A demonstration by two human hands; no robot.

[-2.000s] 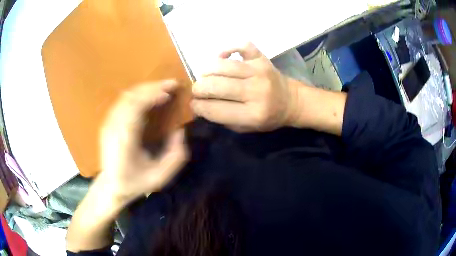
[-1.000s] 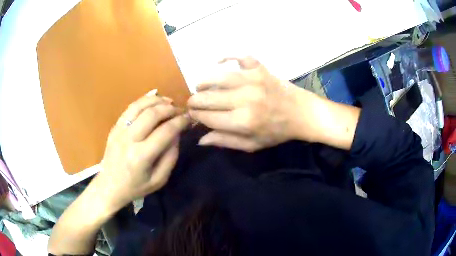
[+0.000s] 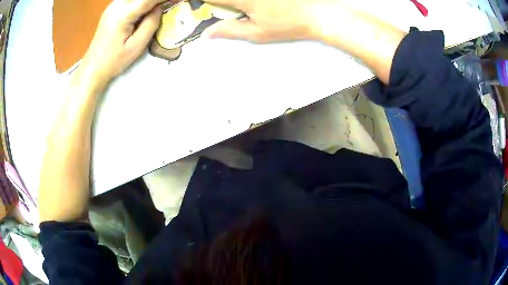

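Observation:
The brown panel (image 3: 78, 33) lies on the white table at the upper left, cut off by the top edge. My left hand (image 3: 125, 36) is over its right part, fingers curled and partly cut off at the top edge. My right hand (image 3: 264, 19) reaches left at the top edge, its fingertips near the worn yellow patch (image 3: 174, 28). A dark brown rounded piece (image 3: 166, 52) sits at that patch's lower corner. Whether either hand pinches the panel is hidden. The needle area is out of the picture.
The white table (image 3: 184, 117) has its front edge slanting up to the right, before my dark-clothed body. A red item (image 3: 419, 7) lies at the upper right. A grey-green cloth (image 3: 120, 228) and a pink strip (image 3: 19, 183) are at the left, a blue surface (image 3: 404, 150) at the right.
Both hands have moved up and forward, away from my body, and the brown panel has moved up, largely out of the picture. The yellow patch and the table's front edge now show.

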